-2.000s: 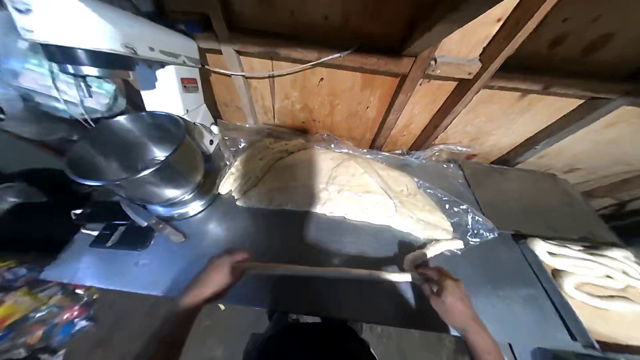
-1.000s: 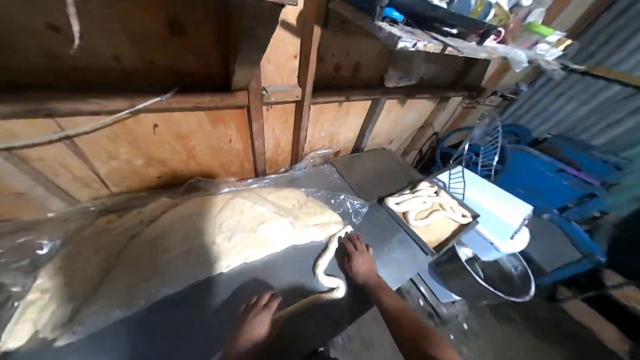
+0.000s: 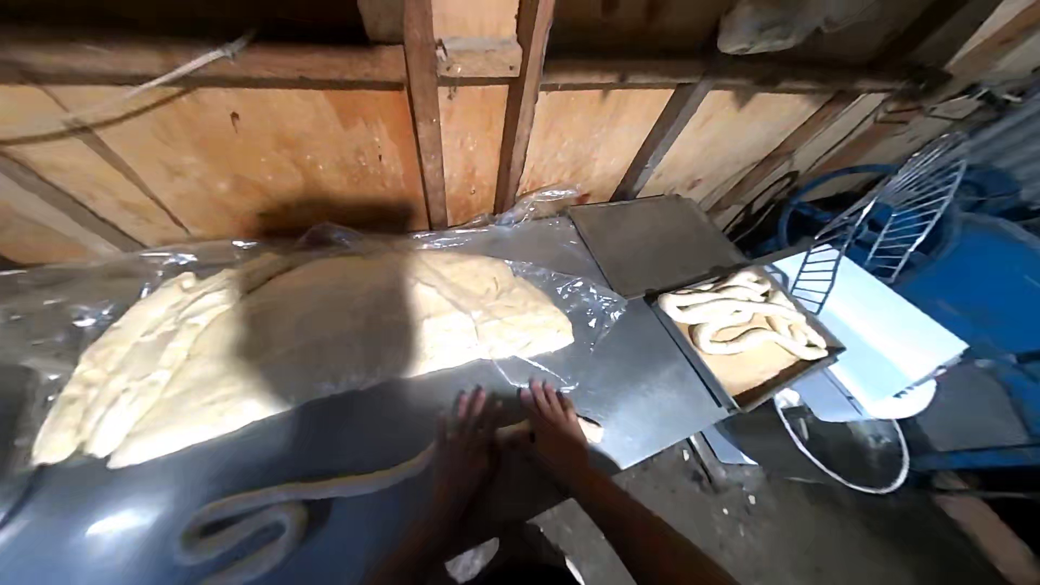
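Observation:
A long dough rope (image 3: 325, 487) lies on the metal tabletop, its left part bent back in curves and its right end beside my right hand. My left hand (image 3: 467, 431) rests flat over the rope with its fingers apart. Close on its right, my right hand (image 3: 556, 422) also lies palm down on the rope, near that end. Beyond both hands a large mass of dough (image 3: 325, 325) sits on clear plastic sheeting. Coiled dough ropes (image 3: 739, 313) lie in a rectangular tray at the right. The part of the rope under my palms is hidden.
The tray (image 3: 691, 353) adjoins the table's right edge, with a dark flat metal sheet (image 3: 658, 244) behind it. A white box-like object (image 3: 881, 333), a wire rack (image 3: 926, 207) and blue plastic items stand farther right. A plywood wall (image 3: 284, 154) with wooden studs runs behind the table.
Two seconds ago my hands were wide apart at a dough rope; now they lie close together, palms down. One second ago my right hand was beside the rope's bend. The view has swung about.

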